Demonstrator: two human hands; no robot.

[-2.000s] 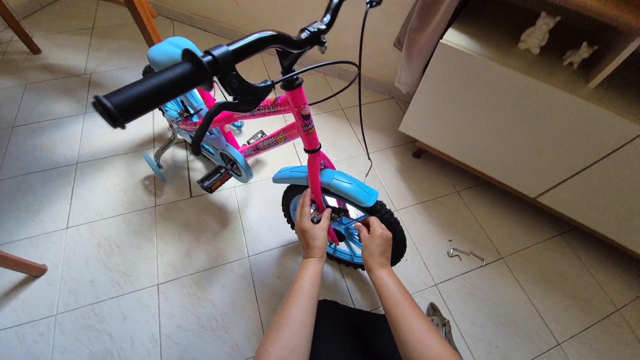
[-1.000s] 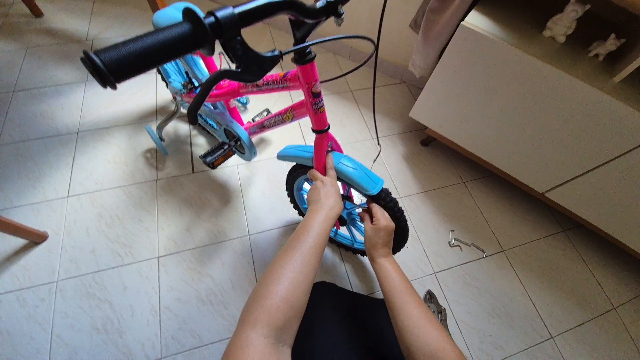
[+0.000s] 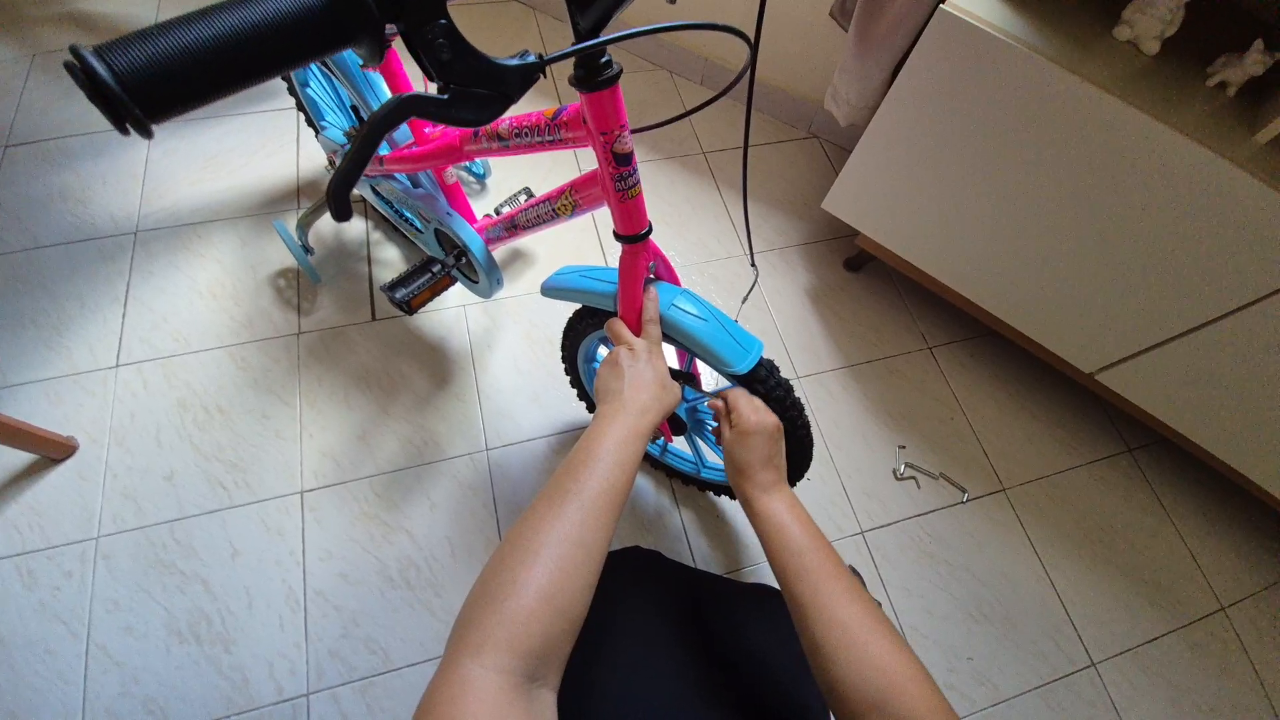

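A child's bicycle with a pink frame point(image 3: 617, 160) stands before me. My left hand point(image 3: 637, 375) is wrapped on the pink fork leg, its index finger pointing up along the fork beside the blue front fender point(image 3: 690, 318). Just right of it, my right hand point(image 3: 748, 435) pinches a thin metal piece, perhaps a hex key, near a black part point(image 3: 684, 378) at the fork, in front of the blue-spoked front wheel point(image 3: 797, 420). The fingers hide what the metal piece touches. A black brake cable point(image 3: 748, 180) hangs beside the fork, its bare wire end above the fender.
Several bent metal hex keys point(image 3: 930, 474) lie on the tiled floor at right. A white cabinet point(image 3: 1030, 190) with figurines stands at upper right. The black handlebar grip point(image 3: 220, 60) and brake lever point(image 3: 400, 130) reach across the upper left. A wooden leg point(image 3: 35, 437) shows at left.
My left hand has moved up from beside the wheel onto the fork leg, with its index finger extended. My right hand stays near the wheel. The view has come closer to the bicycle.
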